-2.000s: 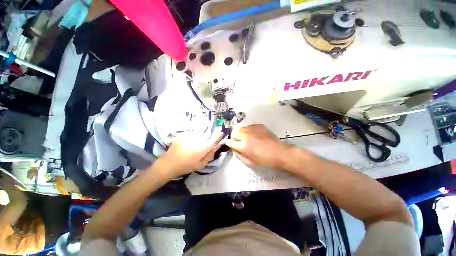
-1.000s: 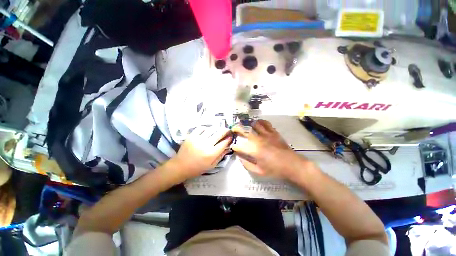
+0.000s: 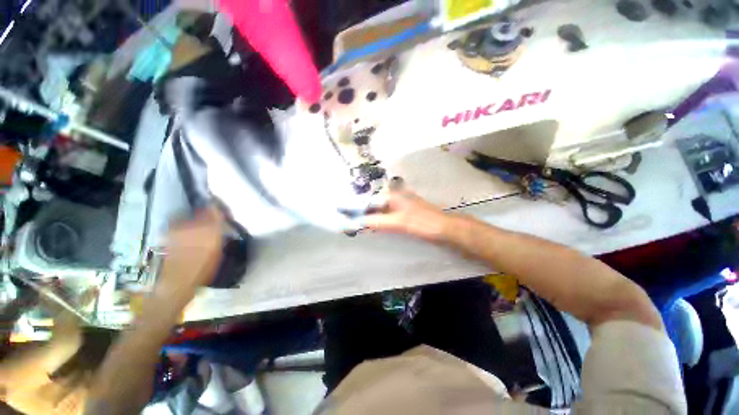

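The light garment piece with dark stripes is blurred and stretches from the needle area to the left. My left hand is blurred at its left front edge, by a dark part of the cloth; its fingers are unclear. My right hand is at the presser foot, fingertips on the edge of the cloth. The white sewing machine with red HIKARI lettering stands above my right hand.
Black-handled scissors lie under the machine arm. A pink tapered holder hangs above the needle end. Striped pieces hang below the table at the right. Another person's arm shows at lower left.
My left hand has moved away from the needle to the left, and the bunched cloth is now drawn out and blurred. My right hand stays near the presser foot. The camera view has shifted.
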